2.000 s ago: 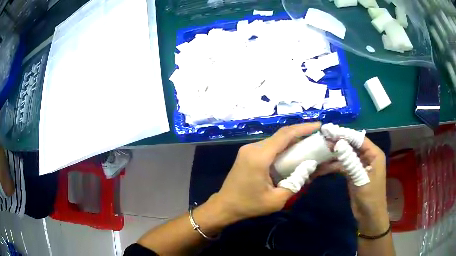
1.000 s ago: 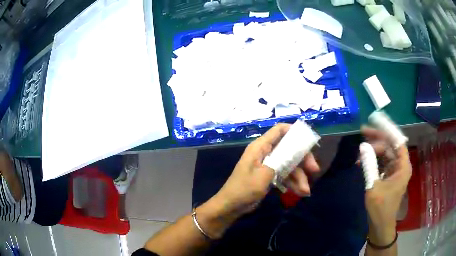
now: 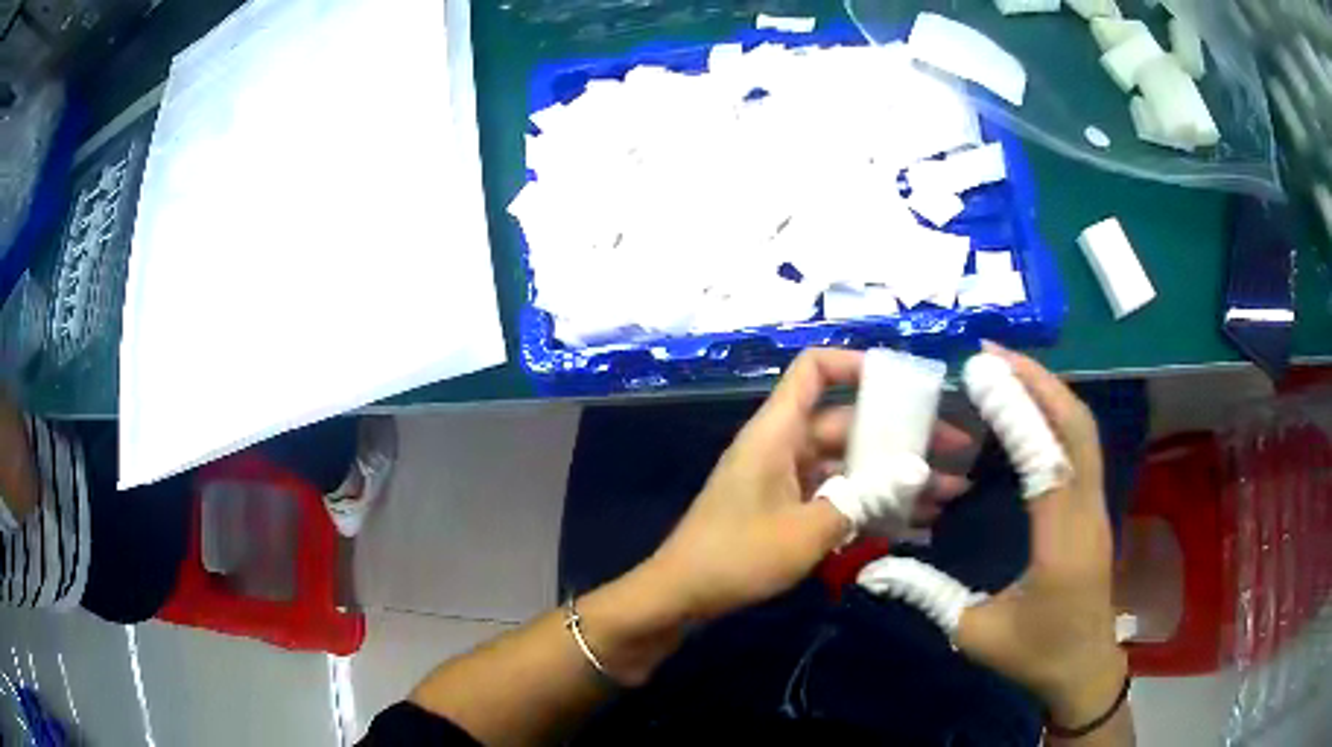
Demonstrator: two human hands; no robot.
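A white case [image 3: 894, 412], filled white, is held upright over the lap, just below the bench edge. My left hand [image 3: 782, 489] grips it, with the wrapped thumb across its lower front and fingers behind it. My right hand [image 3: 1030, 533] is just right of the case, thumb and wrapped finger spread apart, with nothing seen in it. White finger wraps show on both hands. A blue basket [image 3: 1045, 277] heaped with thin white pads [image 3: 701, 204] lies on the bench in front.
White sheets [image 3: 314, 219] and a clear tray [image 3: 91, 270] lie left. A clear bag with foam blocks [image 3: 1154, 80], a loose white block [image 3: 1118, 267] and a phone [image 3: 1258, 277] lie right. Red stools [image 3: 270, 613] and a person's striped sleeve [image 3: 56, 511] show below.
My left hand has turned the case more upright. My right hand let go of it, moved away right, then came back close beside it with fingers apart.
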